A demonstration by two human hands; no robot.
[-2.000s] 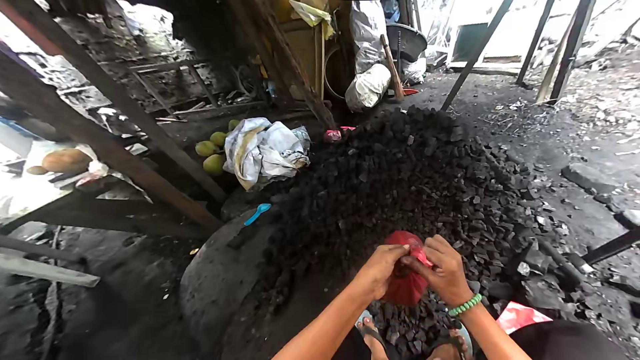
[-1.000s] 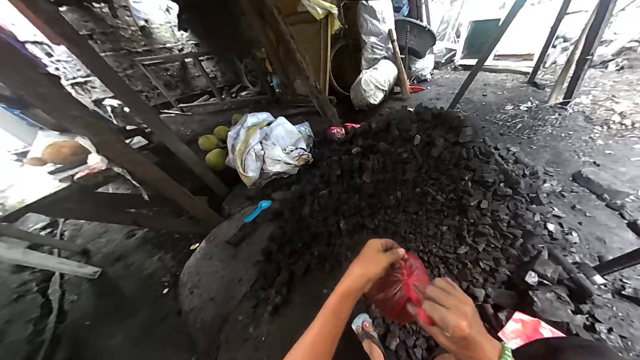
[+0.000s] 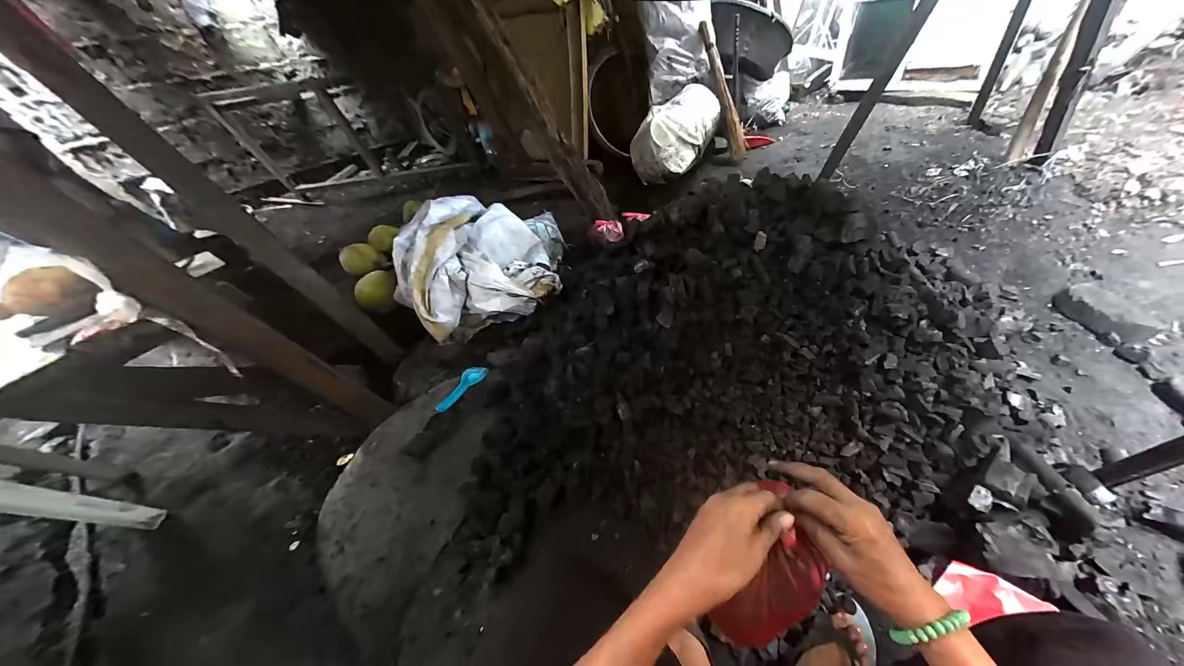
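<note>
A filled red plastic bag (image 3: pixel 772 592) hangs from both my hands above my feet, at the bottom of the head view. My left hand (image 3: pixel 735 536) pinches the gathered neck of the bag from the left. My right hand (image 3: pixel 837 523) grips the same neck from the right, its fingers touching those of the left; a green beaded bracelet (image 3: pixel 930 629) circles that wrist. The bag's opening is hidden by my fingers. A large heap of black charcoal pieces (image 3: pixel 740 351) spreads just beyond my hands.
Left of the heap lie a blue plastic scoop (image 3: pixel 461 388), a crumpled white sack (image 3: pixel 481 264) and several green round fruits (image 3: pixel 375 290). Wooden posts (image 3: pixel 185 277) slant across the left. A red and white plastic piece (image 3: pixel 990 594) lies at lower right. Behind stand a white sack (image 3: pixel 677 134) and a dark basin (image 3: pixel 751 37).
The bag's bulging, pleated side faced up between my hands one second ago; now it hangs below them, and both hands have come together at its neck.
</note>
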